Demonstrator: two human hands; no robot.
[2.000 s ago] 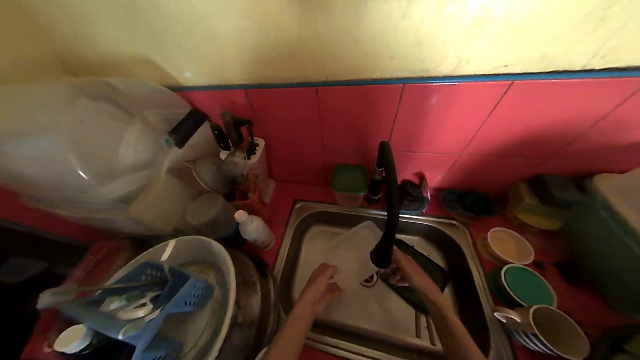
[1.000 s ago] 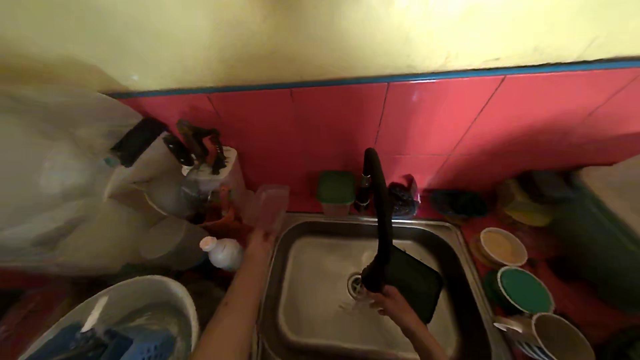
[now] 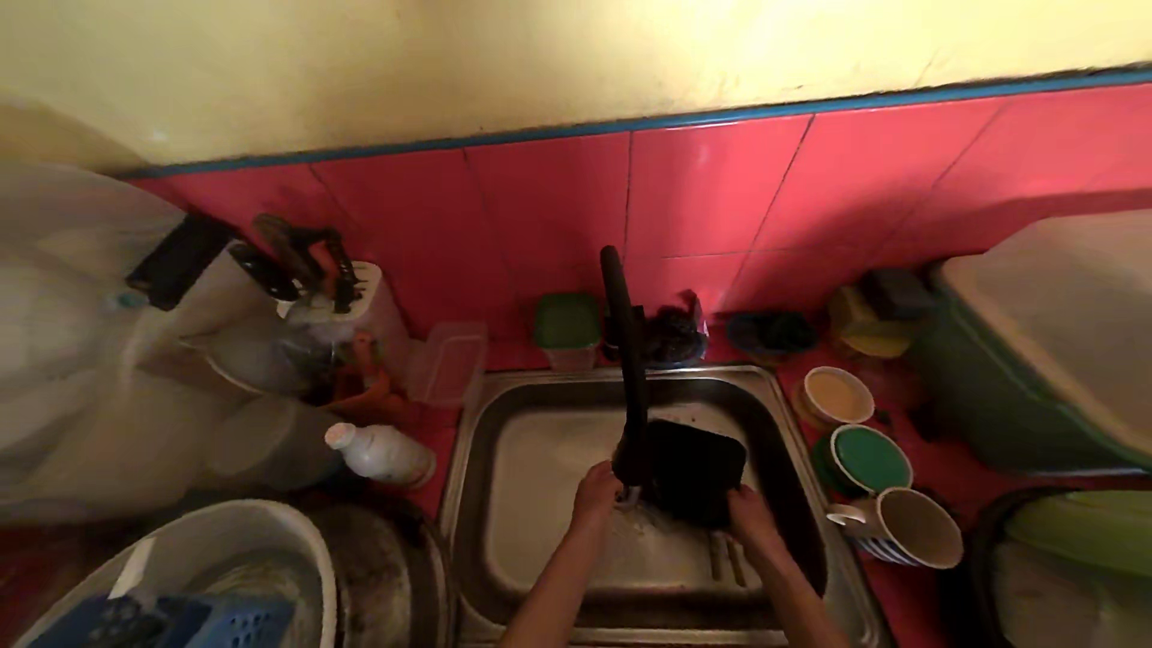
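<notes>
A black rectangular tray or container (image 3: 693, 468) is in the stainless steel sink (image 3: 531, 486), tilted under the black faucet (image 3: 627, 360). My right hand (image 3: 751, 522) grips its lower right edge. My left hand (image 3: 596, 495) is at the left, beside the faucet's end; whether it touches the black piece cannot be told. Water runs below the spout. Two thin utensil handles (image 3: 727, 558) lie on the sink floor under the black piece. A clear plastic container (image 3: 452, 364) rests on the counter behind the sink's left corner.
A green-lidded container (image 3: 567, 328) stands behind the sink. On the left are a white bottle (image 3: 382, 453), a knife block (image 3: 360, 297) and a large basin (image 3: 310, 540). Bowls (image 3: 839, 396), a green-lidded cup (image 3: 871, 459) and a mug (image 3: 918, 528) line the right rim, near a green bin (image 3: 1008, 405).
The clear container, held in my left hand a second ago, now sits on the counter. My left hand has come back over the sink. My right hand has shifted to the black piece's lower right edge.
</notes>
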